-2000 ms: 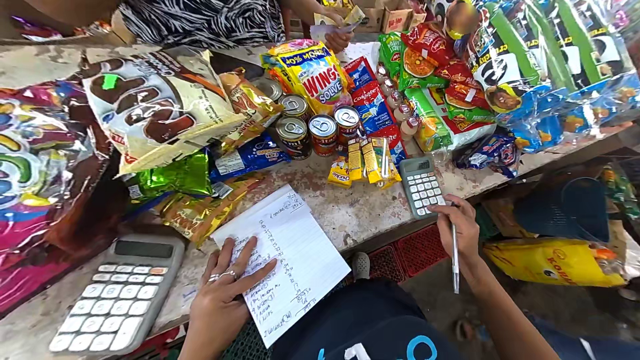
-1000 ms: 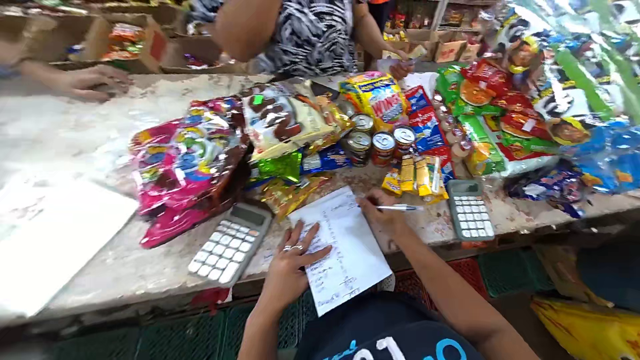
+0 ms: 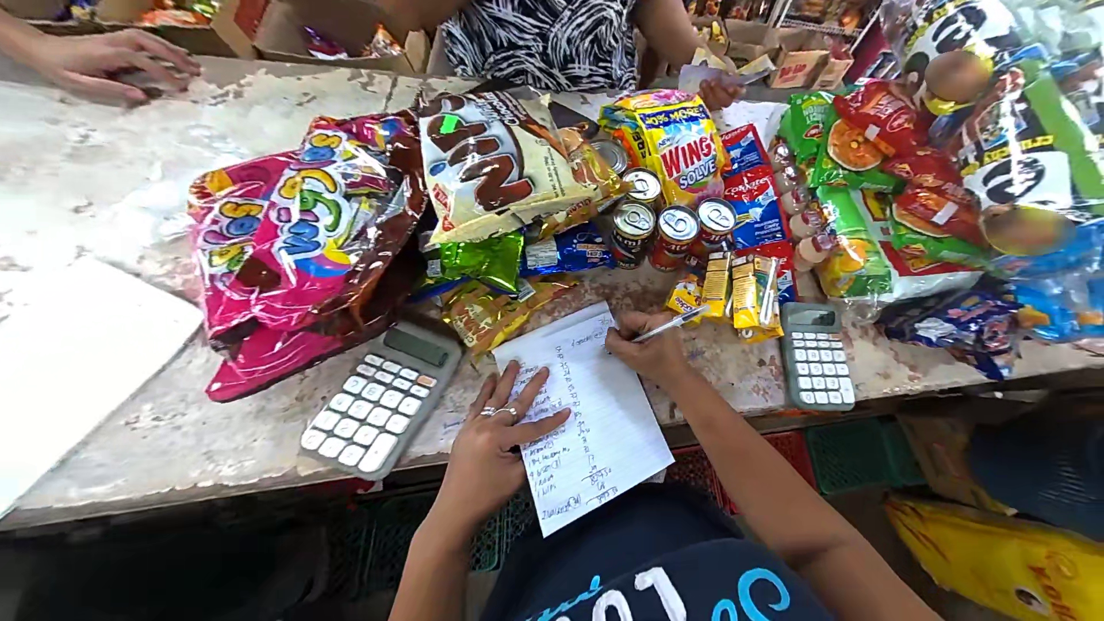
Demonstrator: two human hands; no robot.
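Note:
My right hand grips a white ballpoint pen over the upper right part of a lined sheet of paper, which bears handwriting. My left hand lies flat on the sheet's left side, fingers spread, with rings on it. A large grey calculator sits left of the paper. To the right is a smaller grey calculator. Small yellow boxes stand just beyond the pen. Behind the paper are metal cans, a yellow Wings detergent pack and a gold foil packet.
Pink candy bags and a cream snack bag lie on the worn counter. Red Colgate packs and green-and-red packets are at right. Across the counter are a person in a patterned top and another person's hand.
My right hand, with the pen, has moved from the small calculator onto the paper's upper part. My left hand stays on the sheet. Another person's hand at the far left has come into view.

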